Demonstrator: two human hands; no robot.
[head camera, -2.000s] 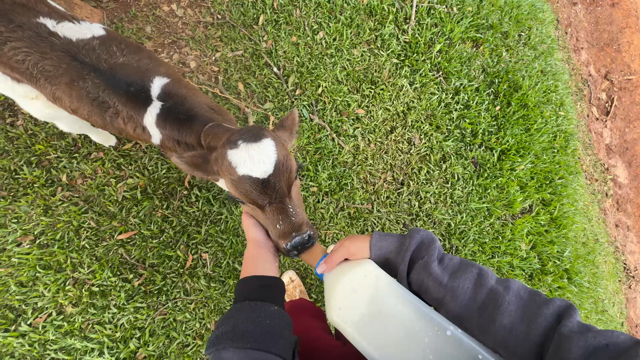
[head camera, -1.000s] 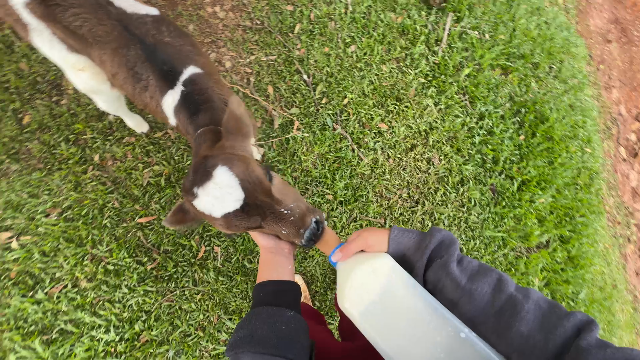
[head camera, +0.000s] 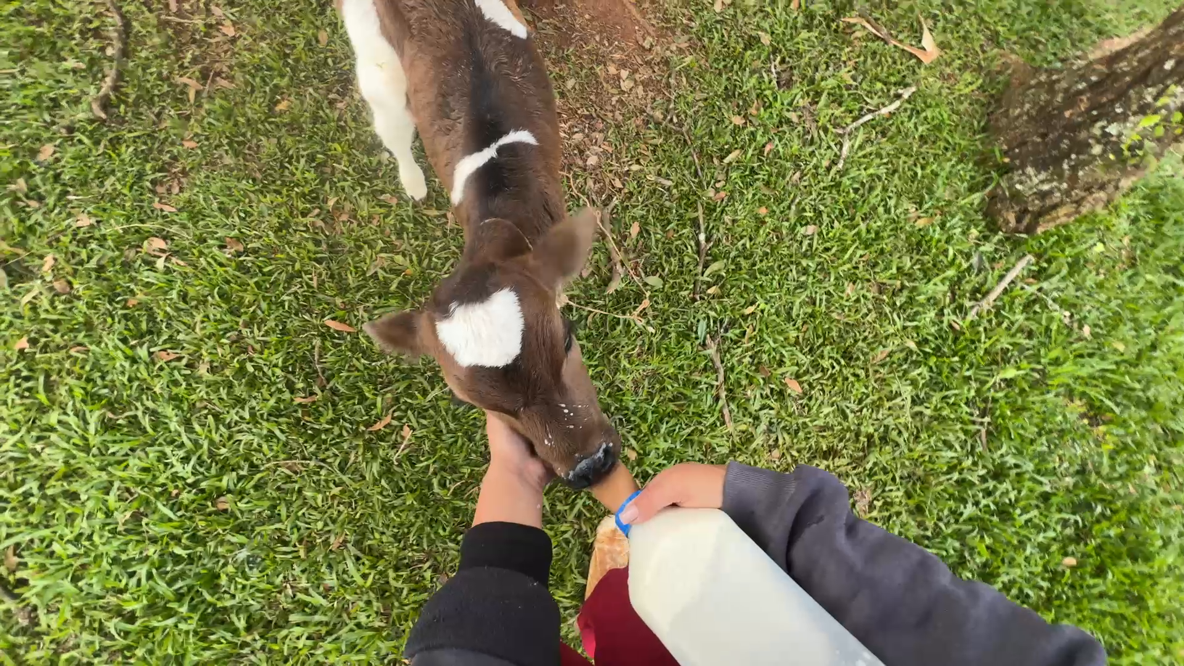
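Note:
A brown and white calf (head camera: 513, 185) stands on the grass with its head low and milk-like drops on its muzzle. Its mouth is around the tan rubber teat (head camera: 614, 487) of a feeding bottle (head camera: 731, 592) filled with white liquid. My right hand (head camera: 678, 490) grips the bottle's neck by its blue collar (head camera: 627, 514). Under the calf's jaw lies my left hand (head camera: 515, 455), its palm against the jaw and its fingers mostly hidden by the head.
A tree trunk base (head camera: 1064, 139) rises from the grass at the upper right. Thin sticks (head camera: 1001, 285) and dry leaves are scattered about. Bare reddish soil (head camera: 597, 28) shows at the top, behind the calf. My shoe (head camera: 607, 553) is below the teat.
The calf's body has swung round from the upper left to the upper middle. Both hands keep their places at jaw and bottle. The view has shifted, and a tree trunk now shows.

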